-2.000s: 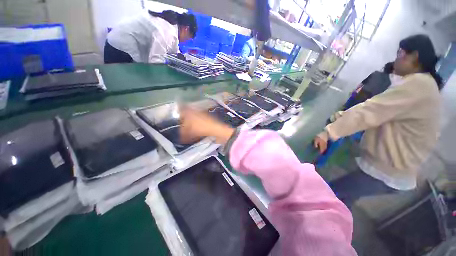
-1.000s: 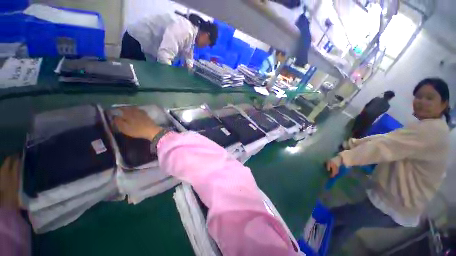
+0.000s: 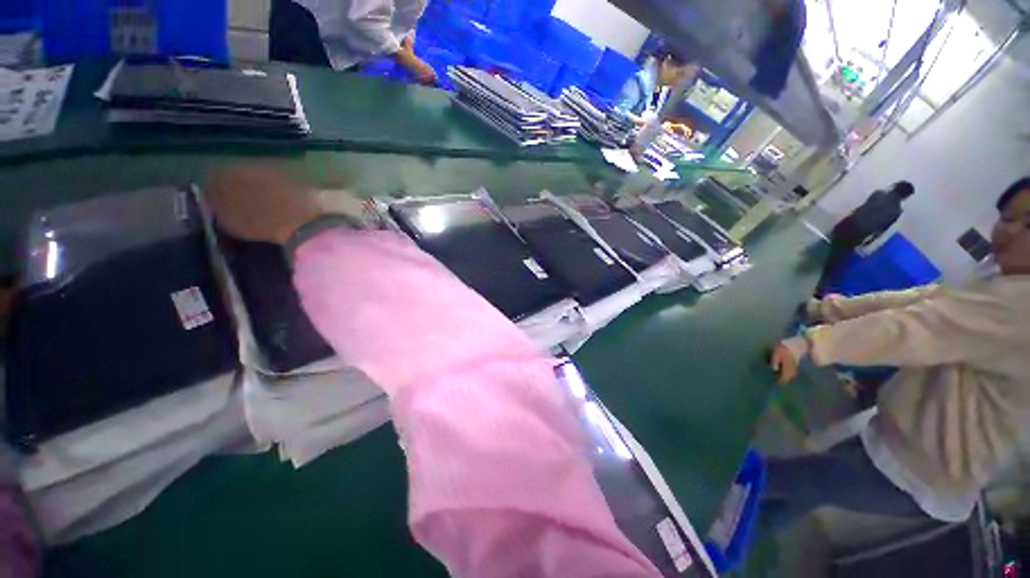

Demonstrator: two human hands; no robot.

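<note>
My right hand (image 3: 260, 203), blurred, is over the far end of the second stack of sleeved tablets (image 3: 277, 327); its fingers cannot be made out. My pink right sleeve crosses the middle and covers part of the stack. The first stack (image 3: 124, 294), topped by a black tablet with a white label, stands at the left. Of my left hand only a blurred sliver (image 3: 6, 303) shows at the left edge, beside the first stack. Another sleeved tablet (image 3: 633, 485) lies near me, partly under my right arm.
More tablet stacks (image 3: 486, 254) run back to the right. Behind are a raised green bench (image 3: 361, 119) with tablet piles (image 3: 203, 96) and a handwritten sheet (image 3: 32, 99). A person in a beige top (image 3: 960, 350) is at the right, near a blue bin (image 3: 740, 508).
My right hand has moved left from the third stack to the second, then to its far end. My left hand came in at the left edge and now shows less. The view has shifted.
</note>
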